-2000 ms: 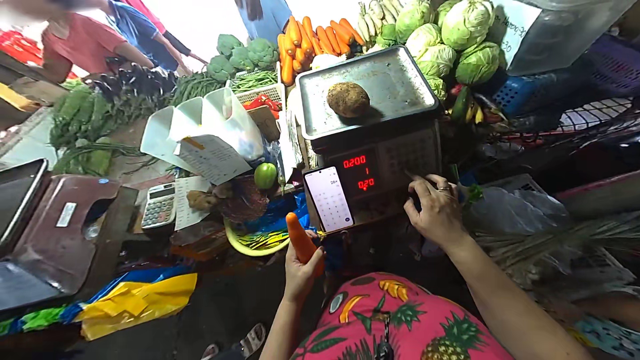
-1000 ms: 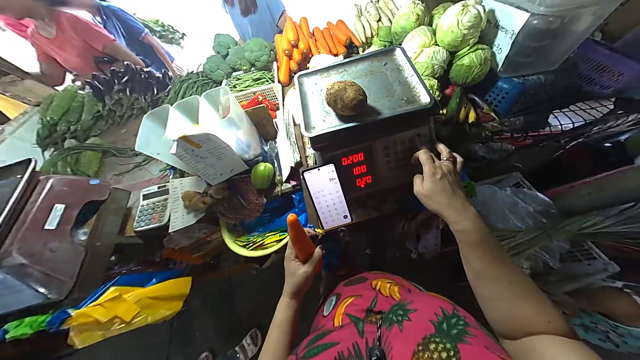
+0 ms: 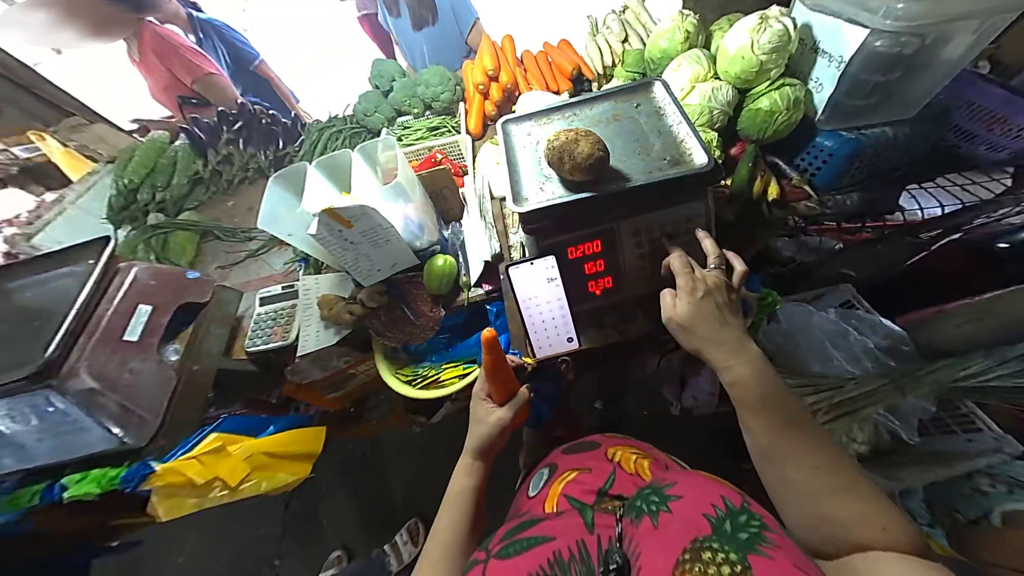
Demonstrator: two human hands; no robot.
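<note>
A round brown root vegetable [image 3: 577, 154] lies on the metal pan of a digital scale [image 3: 652, 172]. Red digits glow on the scale's front, reading 0.200, 1.50 and 0.30. My right hand [image 3: 706, 296] is at the keypad, fingers spread and fingertips at the keys, holding nothing. An upright carrot [image 3: 498, 370] is in my left hand [image 3: 494, 420], below the scale's left corner. Just above that hand, a smartphone [image 3: 542, 308] showing a calculator leans against the scale's front; whether my fingers touch it I cannot tell.
Carrots [image 3: 488, 80], broccoli [image 3: 408, 92] and cabbages [image 3: 756, 48] are heaped behind the scale. Clear plastic containers [image 3: 384, 188] and a desk calculator [image 3: 274, 318] are at left, near a green basin [image 3: 400, 384]. A second scale [image 3: 136, 336] stands far left. People stand beyond the stall.
The scale's middle reading has gone from 1 to 1.00 to 1.50, and the bottom one from 0.20 to 0.30. My right hand has shifted at the keypad. My left still holds the carrot.
</note>
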